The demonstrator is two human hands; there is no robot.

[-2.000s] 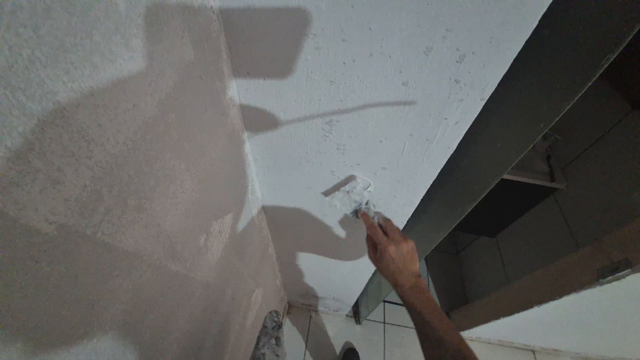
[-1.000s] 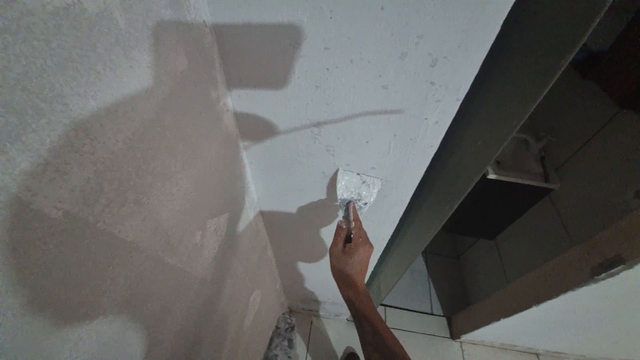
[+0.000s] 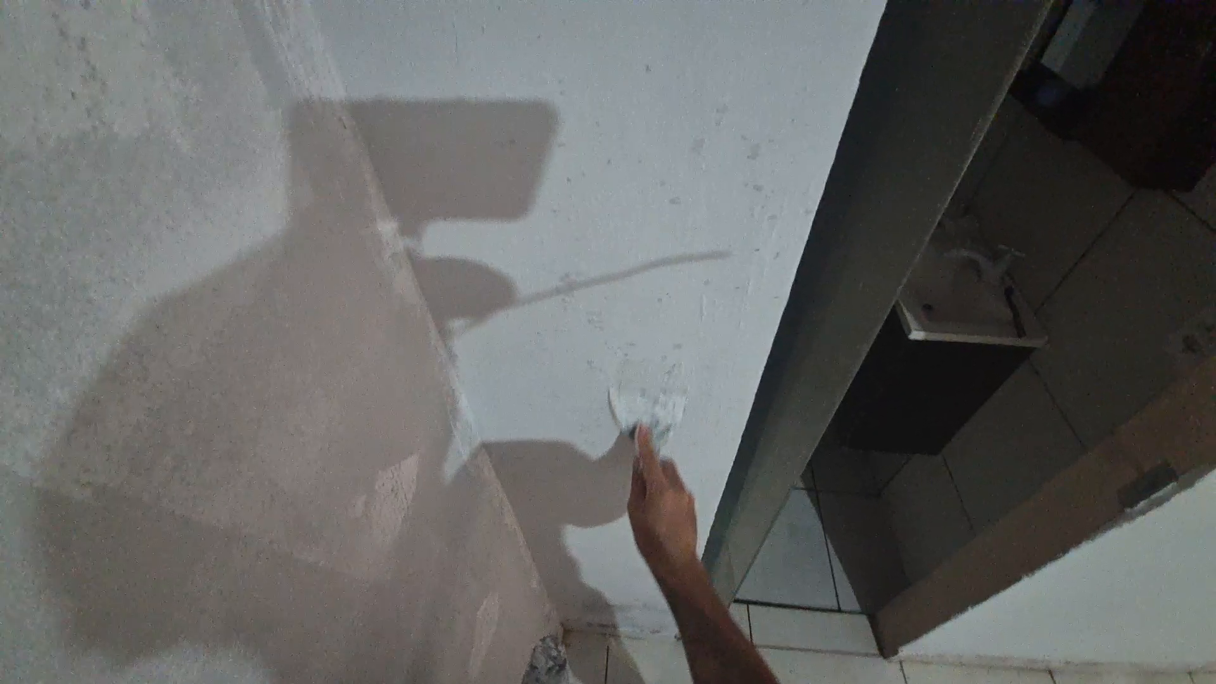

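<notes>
My right hand (image 3: 662, 513) is closed around the handle of a putty knife (image 3: 649, 404), with a finger stretched toward the blade. Whitish filler coats the blade, which lies at the surface of the white wall (image 3: 608, 313). Small pits and specks mark this wall, and a faint smeared patch shows just above the blade. My shadow falls across it, with the outline of a broad flat shape and a thin tool, but the things casting them are out of view. My left hand is not in view.
A rough grey wall (image 3: 209, 399) meets the white one in a corner at left. Right of the white wall stands a dark door frame (image 3: 855, 256). Beyond the doorway are a washbasin (image 3: 969, 309) on a dark cabinet (image 3: 936, 394) and tiles. Pale floor tiles (image 3: 807, 632) lie below.
The putty knife was tilted to the left two seconds ago, then turned upright with its filler-coated blade facing me. It is now lower against the wall relative to the specks and shadow.
</notes>
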